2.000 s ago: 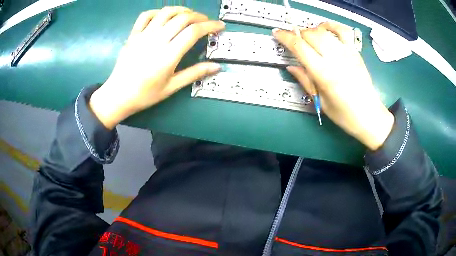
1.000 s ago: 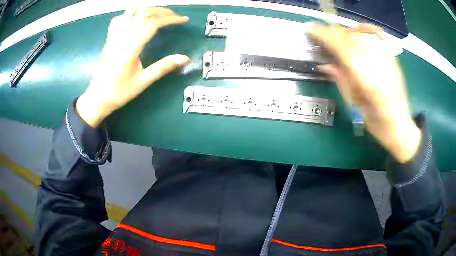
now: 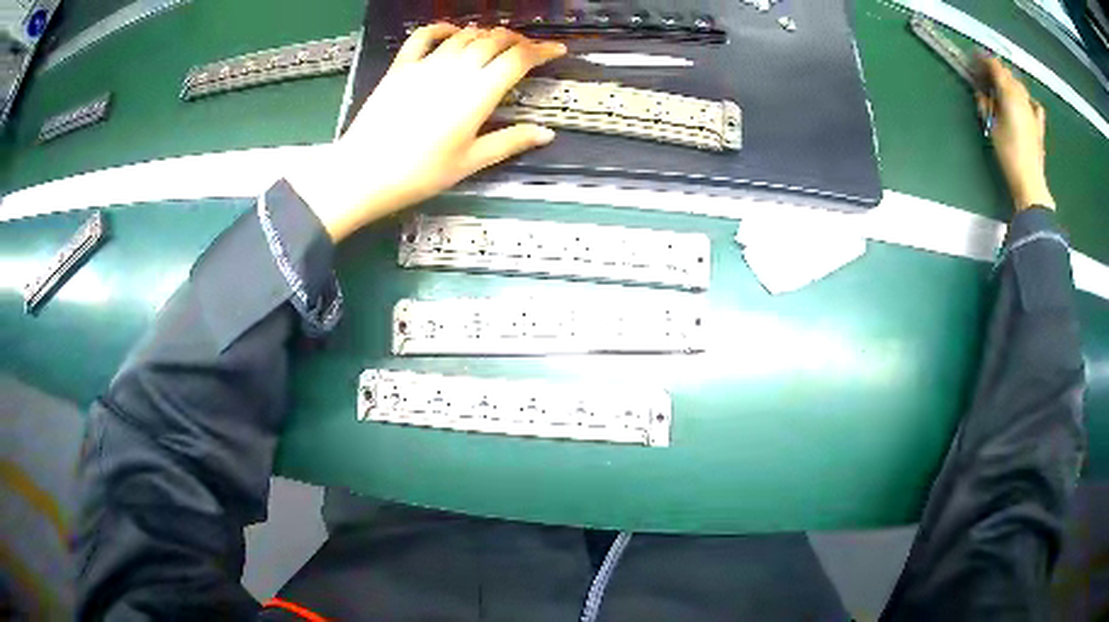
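Note:
My left hand (image 3: 432,122) is over the black work mat (image 3: 797,134), its thumb and index finger around the left end of a carrier strip (image 3: 620,109) lying there. My right hand (image 3: 1015,128) is small at the upper right, at the near end of another carrier strip (image 3: 943,46). A thin blue-ended tool (image 3: 989,123) shows at its fingers; whether they also grip the strip is unclear. Three carrier strips, the top (image 3: 553,249), middle (image 3: 547,327) and bottom (image 3: 517,406), lie roughly parallel on the green bench in front of me.
A dark slotted strip (image 3: 608,24) and a slim white pointed piece (image 3: 635,60) lie on the mat. A white wipe (image 3: 797,253) is beside a white-silver rail (image 3: 943,225). More strips lie at the left (image 3: 274,64), (image 3: 76,117), (image 3: 67,260).
My left hand has moved from beside the bench strips onto the mat. My right hand has left the strips and reached far out to the upper right. The bench strips are now spaced apart.

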